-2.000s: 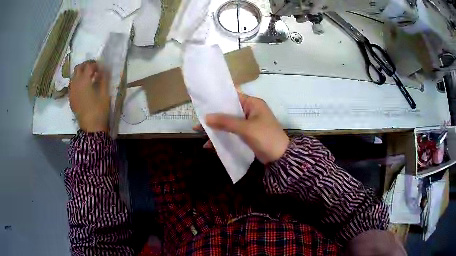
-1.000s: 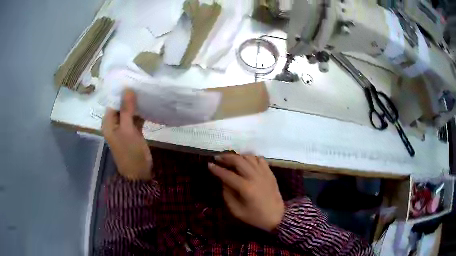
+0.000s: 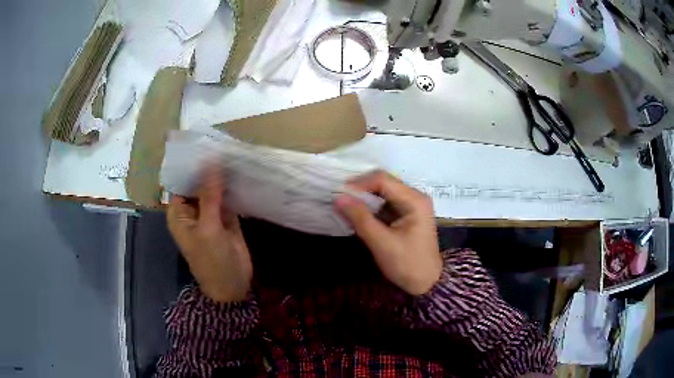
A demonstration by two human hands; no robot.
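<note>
My left hand [image 3: 214,240] and my right hand [image 3: 399,229] hold a stack of white strip pieces [image 3: 281,184] between them, over the table's front edge. The stack is slightly blurred and shows several layered edges. My left hand grips its left end, my right hand its right end. A brown strip [image 3: 310,124] lies flat just behind the stack, partly covered by it. Another brown piece [image 3: 157,133] lies upright in view to the left, its lower end beside my left hand.
A khaki layered bundle [image 3: 85,85] lies at the far left. White and khaki pieces [image 3: 247,33] lie at the back. A tape roll [image 3: 342,71] sits near the sewing machine [image 3: 488,22]. Black-handled shears [image 3: 550,122] lie at right. A notions box [image 3: 634,258] hangs below the table's right.
My right hand has come up from below the table edge and taken the right end of the white stack. A brown piece now lies at left. The camera view has shifted.
</note>
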